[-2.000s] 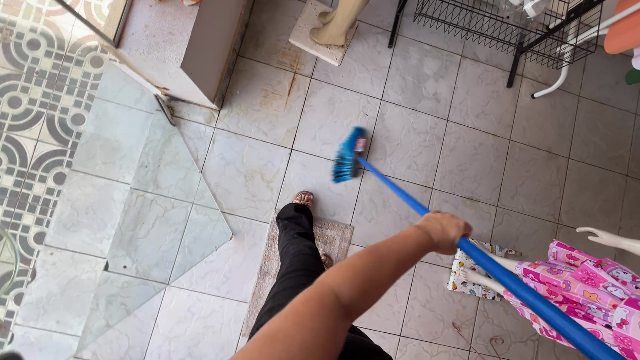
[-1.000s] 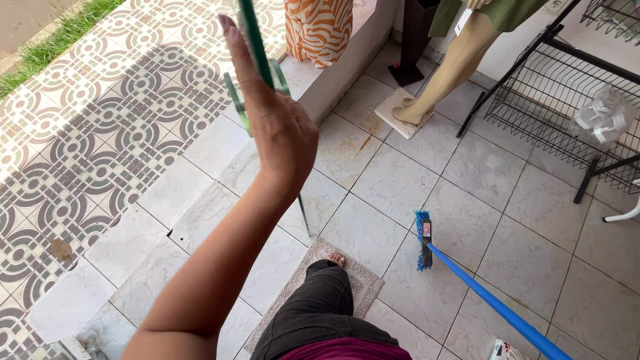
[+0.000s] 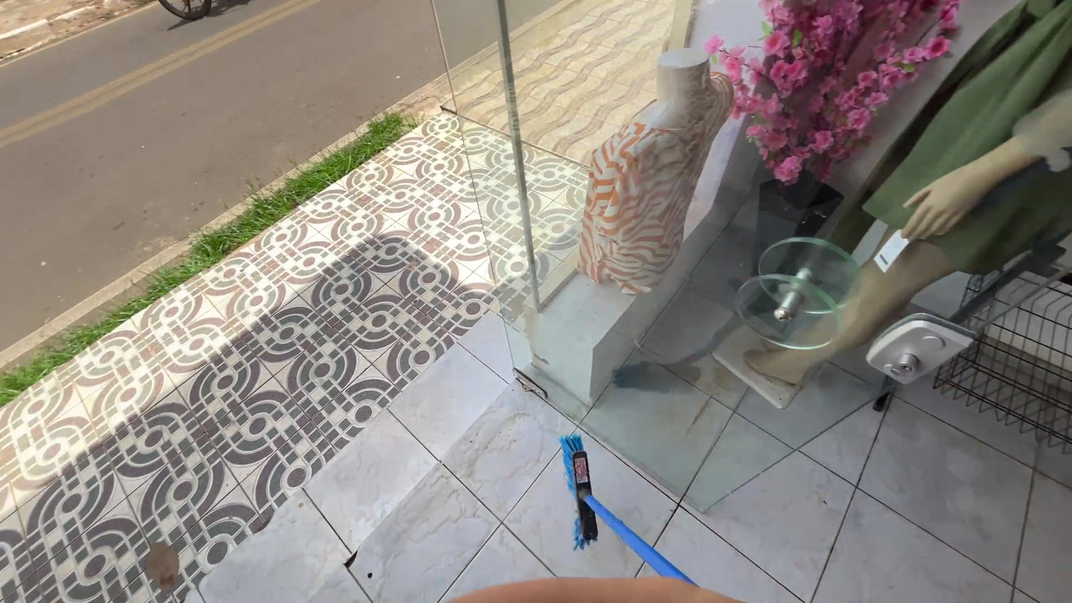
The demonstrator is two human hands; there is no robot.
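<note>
A broom head (image 3: 582, 492) with blue bristles and a black block rests on the pale floor tiles, just inside the doorway. Its blue handle (image 3: 638, 543) slants down to the right and leaves the view at the bottom edge. Part of my bare arm (image 3: 595, 590) crosses the bottom of the view over the handle's lower end. Neither of my hands shows, so what they hold is hidden. Beyond the broom stands a glass door (image 3: 699, 452) with a round glass handle (image 3: 800, 293) and a metal lock (image 3: 921, 347).
A torso mannequin (image 3: 641, 201) in a striped top stands on a ledge behind the glass. Pink artificial flowers (image 3: 804, 75), a mannequin in green (image 3: 988, 159) and a black wire rack (image 3: 1013, 352) are at the right. Patterned paving (image 3: 335, 335), grass (image 3: 226, 243) and a road (image 3: 209, 117) lie outside.
The view has swung toward the street. The broom head has moved from the inner floor to beside the doorway. The hand raised at the glass one second ago is out of view.
</note>
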